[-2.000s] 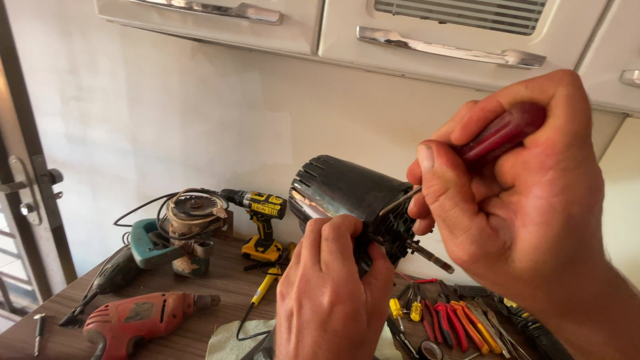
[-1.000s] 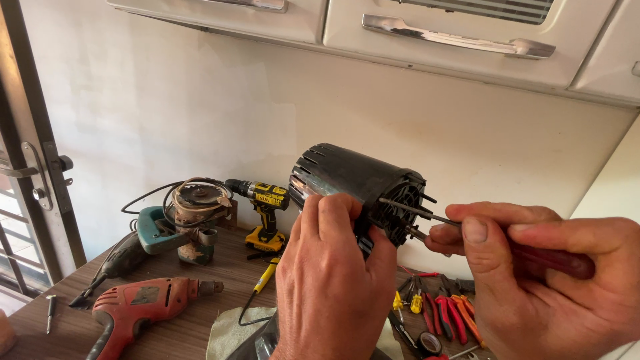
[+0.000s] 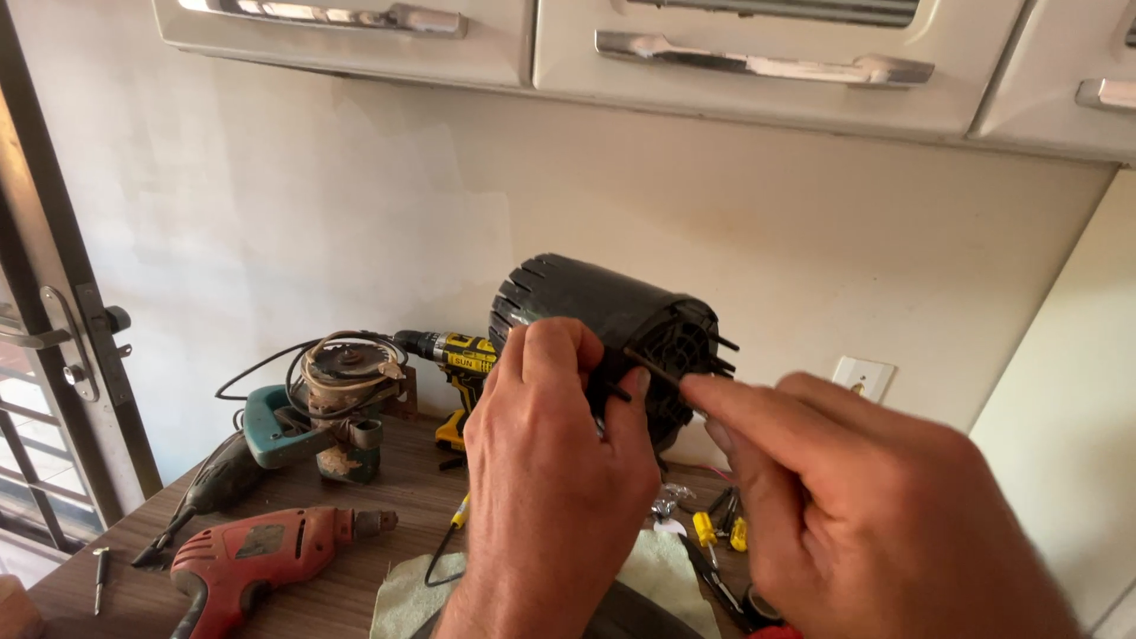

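A black plastic motor housing point(image 3: 586, 293), cylindrical with slots at its far end, is tilted so that its ribbed open end points right. Thin dark rods stick out of that end. My left hand point(image 3: 559, 453) grips the housing's lower near side, its thumb by the rim. My right hand point(image 3: 852, 497) holds a screwdriver, whose thin metal shaft point(image 3: 655, 366) reaches the rim beside my left thumb. The handle is hidden inside my right fist. Whether the tip touches a screw cannot be told.
On the wooden table lie a red drill point(image 3: 266, 550), a teal circular saw point(image 3: 284, 426), a yellow-black cordless drill point(image 3: 461, 373), a small screwdriver point(image 3: 100, 581) and yellow-handled screwdrivers point(image 3: 704, 530). A pale cloth point(image 3: 674, 568) lies below the housing. White cabinets point(image 3: 754, 98) hang above.
My right hand has moved lower, and its fingers have closed over the red screwdriver handle that showed before. My left hand keeps hold of the housing.
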